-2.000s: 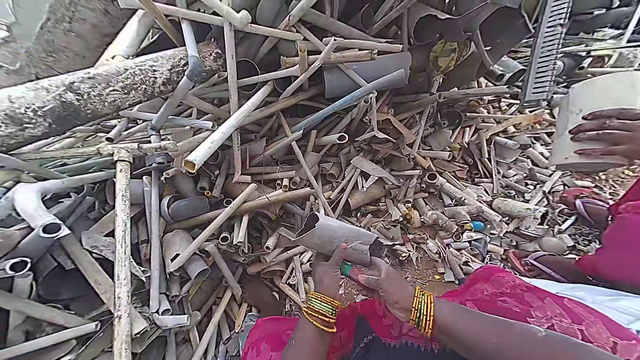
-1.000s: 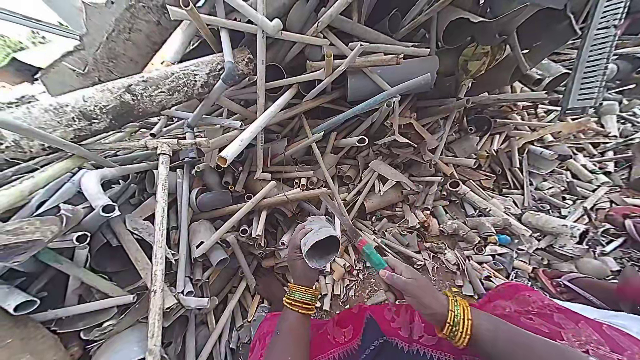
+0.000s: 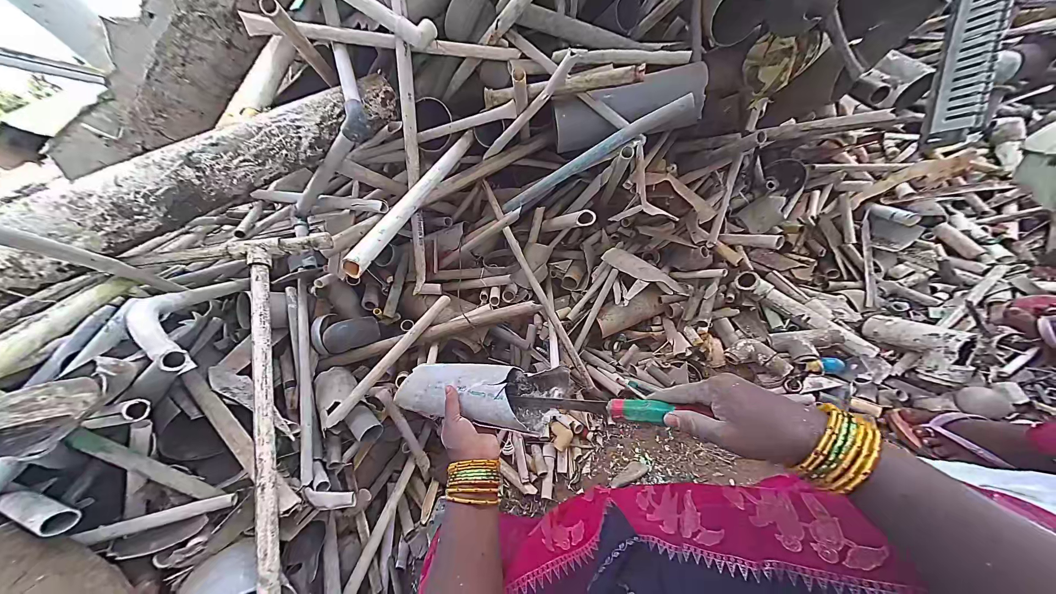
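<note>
My left hand [image 3: 466, 437] grips a short, broken piece of pale grey plastic pipe [image 3: 458, 394] from below, its thumb on the outer wall. The pipe lies sideways, with its jagged end to the right. In my right hand [image 3: 734, 417] is the green and red handle of a screwdriver-like tool [image 3: 639, 411]. Its dark shaft points left and enters the pipe's mouth; the tip is hidden inside. Small whitish crumbs lie in the broken end.
A large heap of scrap pipes [image 3: 495, 272] surrounds my hands. A thick, crusted pipe [image 3: 190, 173] lies across the upper left. A slotted grey plastic grate [image 3: 967, 70] leans at the upper right. Another person's sandalled foot [image 3: 940, 433] rests at the right edge.
The pipe piece, its opening facing me a second ago, now lies sideways in my left hand. The tool's shaft has gone into its mouth. Another person's hand and pale pipe piece at right have left the view.
</note>
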